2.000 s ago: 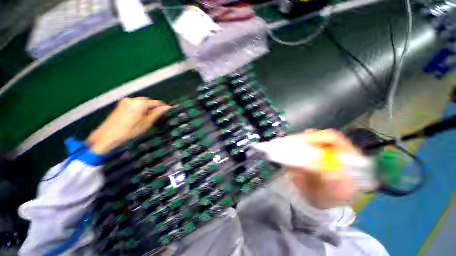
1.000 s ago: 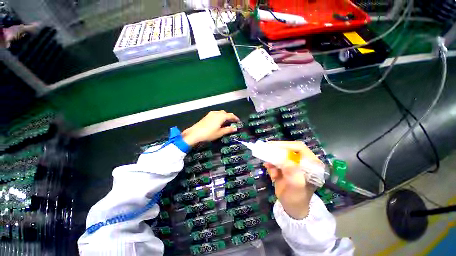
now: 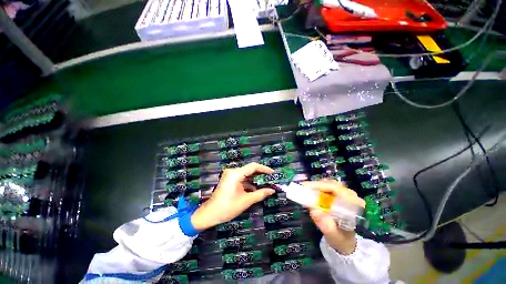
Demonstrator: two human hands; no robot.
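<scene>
My left hand (image 3: 230, 194) holds a green circuit board (image 3: 273, 177) at its left end between thumb and fingers, over the middle of the blister tray (image 3: 157, 186). My right hand (image 3: 334, 213) grips a clear-white glue syringe (image 3: 310, 195) with an amber band, its tip pointing left at the held board's lower right edge. Whether the tip touches the board cannot be told. A green adapter cap (image 3: 377, 215) sits at the syringe's rear. Rows of circuit boards (image 3: 242, 257) lie in the tray around both hands.
Stacked trays of boards (image 3: 28, 161) stand at left. Beyond the pale rail (image 3: 200, 108) are a white gridded box (image 3: 183, 22), a greyish bag (image 3: 347, 91) with a paper slip (image 3: 314, 59) and red pliers (image 3: 358, 55), and a red bin (image 3: 383, 25). Black cable (image 3: 419, 188) and hose (image 3: 444, 194) loop at right.
The view has shifted, showing more of the tray. My left hand now holds a board by its end, raised at the syringe tip. The syringe stays in my right hand.
</scene>
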